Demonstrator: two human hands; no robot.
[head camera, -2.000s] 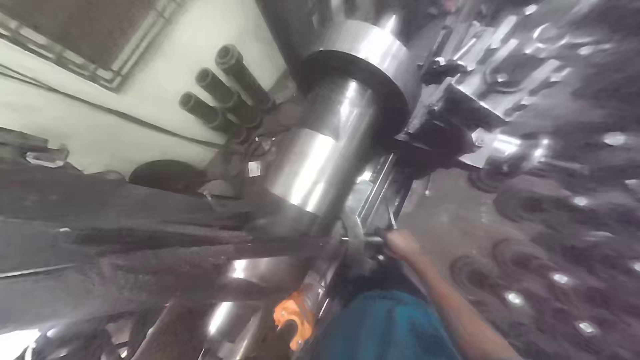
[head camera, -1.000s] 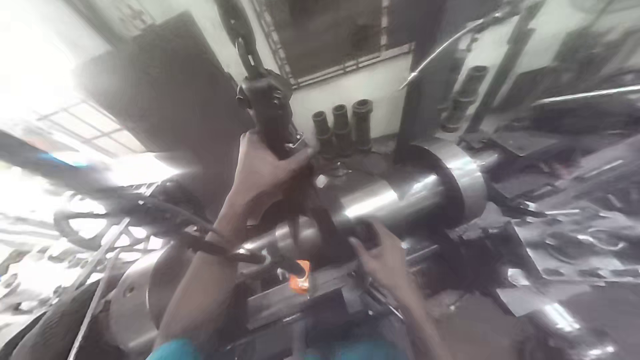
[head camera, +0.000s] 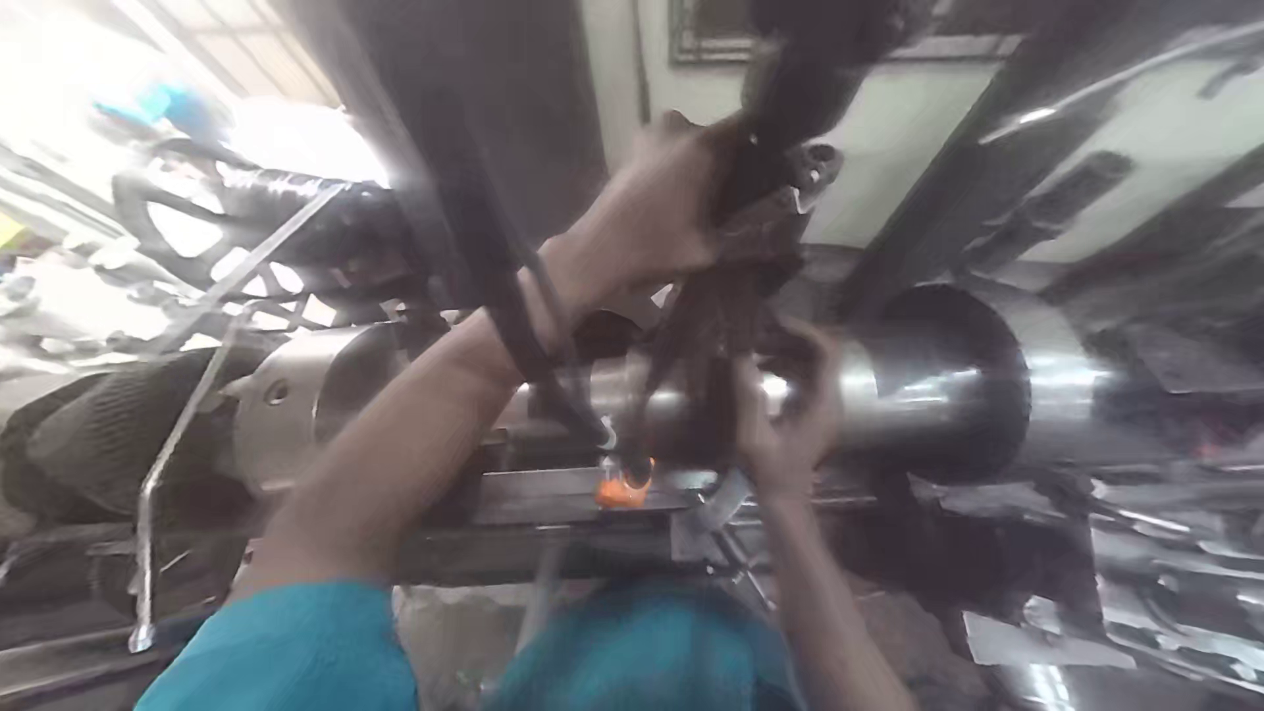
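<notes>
A large polished steel shaft (head camera: 918, 390) with a wide collar lies horizontally across the middle. My left hand (head camera: 657, 212), raised above the shaft, is closed around a dark metal lifting hook or block (head camera: 765, 222) hanging from above. Lower and to the right, my right hand (head camera: 790, 405) lies against a dark strap or sling (head camera: 706, 385) around the shaft; its fingers are blurred, and whether they grip it cannot be told. An orange fitting (head camera: 624, 486) sits just below the shaft, left of my right hand.
At the left is a steel chuck or flange (head camera: 281, 405) with a hole in it. A thin bent metal rod (head camera: 148, 523) stands before it. A dark beam (head camera: 444, 148) slants down from above beside my left forearm. Metal parts (head camera: 1175, 533) lie at the right.
Two seconds ago only one hand showed, near the shaft; a second ago both were at the hanging gear and shaft, much as now. The view has turned and moved closer.
</notes>
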